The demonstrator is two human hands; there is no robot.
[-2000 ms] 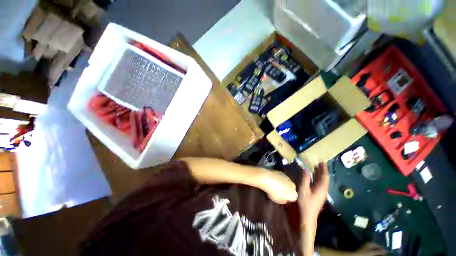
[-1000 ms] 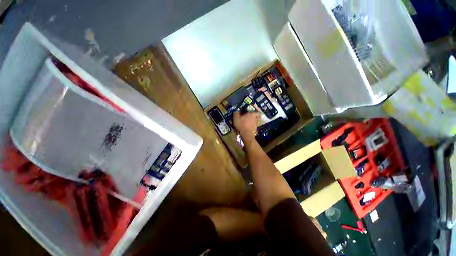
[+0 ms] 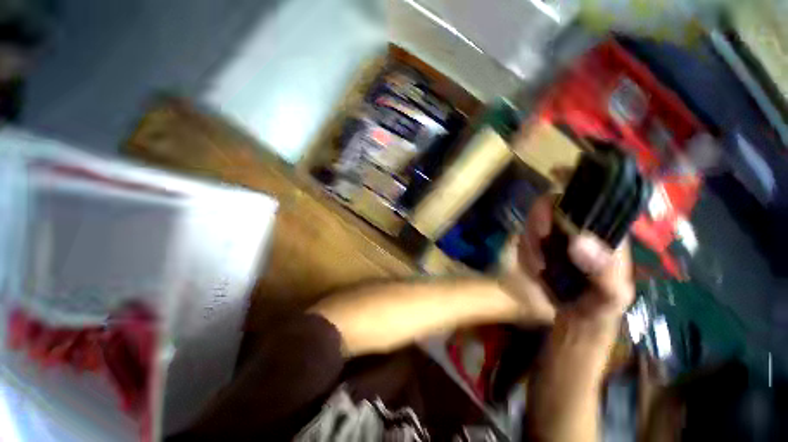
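Note:
The frame is blurred. A stack of several dark phones (image 3: pixel 607 194) is held up right of centre. My right hand (image 3: pixel 609 276) comes from below and grips its lower end, with a thumb across it. My left hand (image 3: pixel 529 259), its arm coming from the left, closes around the stack's lower left side. The hands overlap, so some fingers are hidden. Behind them is the flapped carton (image 3: pixel 462 181) with dark and blue items inside. The shallow carton of phones (image 3: pixel 367 216) stands beside it, up and left.
A white foam box (image 3: pixel 220 259) with red contents and a grey sheet is at the left, on the brown wooden table (image 3: pixel 320 229). A red parts tray (image 3: pixel 575 95) is at the upper right. The green bench (image 3: pixel 713 319) with small blurred items is at the right.
My right hand has left the shallow carton and moved right. Both hands now hold a dark phone stack up in front of the flapped carton. The view has shifted and blurred.

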